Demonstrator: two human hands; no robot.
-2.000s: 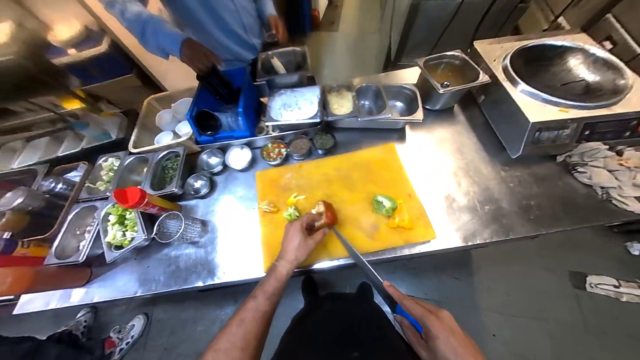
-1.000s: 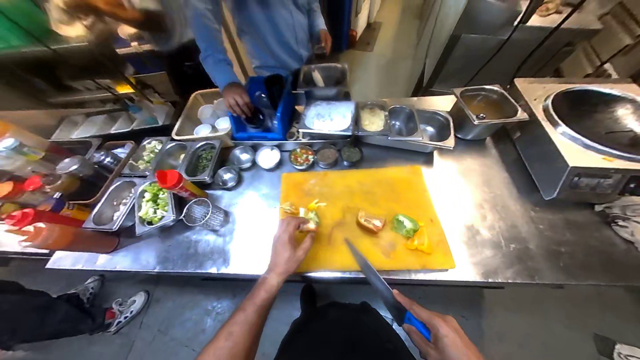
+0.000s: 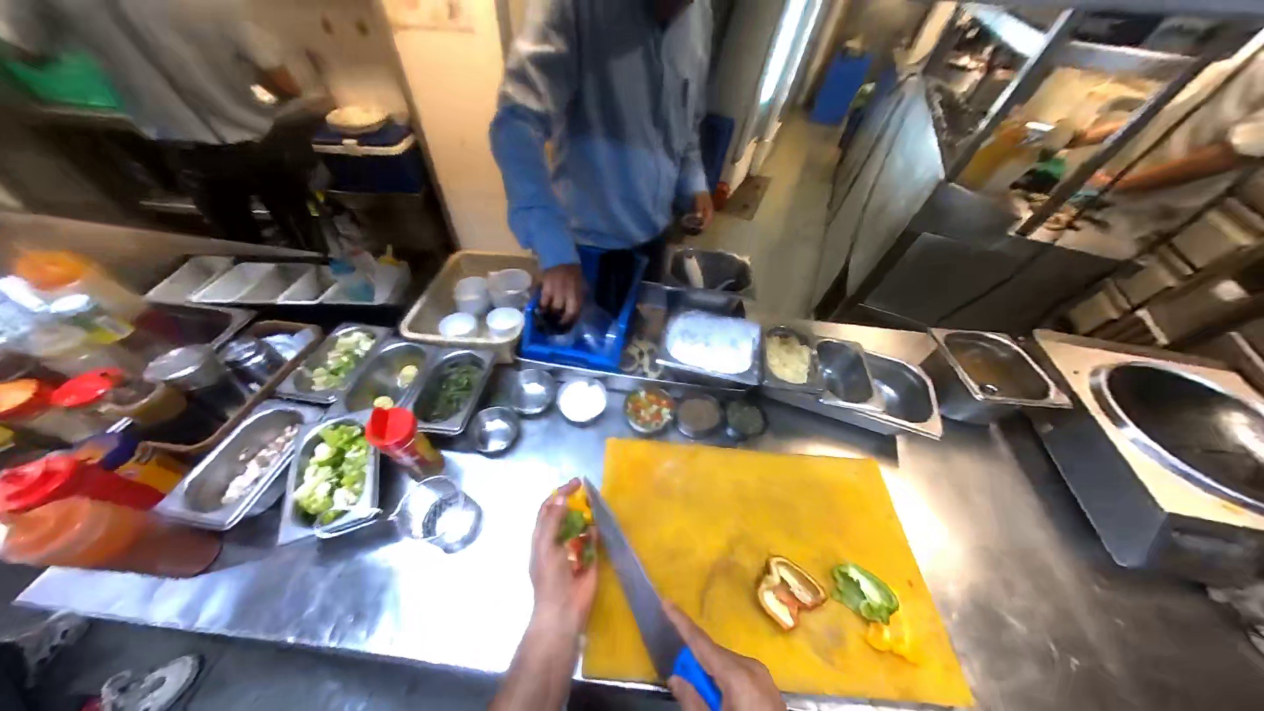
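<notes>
My left hand (image 3: 563, 568) is at the left edge of the yellow cutting board (image 3: 731, 513), cupped around yellow, green and red bell pepper trimmings (image 3: 577, 528). My right hand (image 3: 726, 667) grips the blue handle of a chef's knife (image 3: 637, 583). Its blade slants up and left, with the tip beside the trimmings and my left fingers. On the right half of the board lie a cut red bell pepper piece (image 3: 790, 592), a green bell pepper piece (image 3: 864, 592) and yellow bell pepper pieces (image 3: 892, 637).
Left of the board are a wire strainer (image 3: 439, 513), a red-capped shaker (image 3: 403, 439) and a steel pan of chopped green vegetable (image 3: 334, 472). Small bowls line the back. Across the counter a person (image 3: 602, 128) reaches into a blue bin (image 3: 578, 341). A round cooker (image 3: 1185, 425) stands right.
My left hand has moved left with the trimmings to the board's edge, and the knife has come beside it. The red pepper piece, held earlier, lies on the board. The view has shifted.
</notes>
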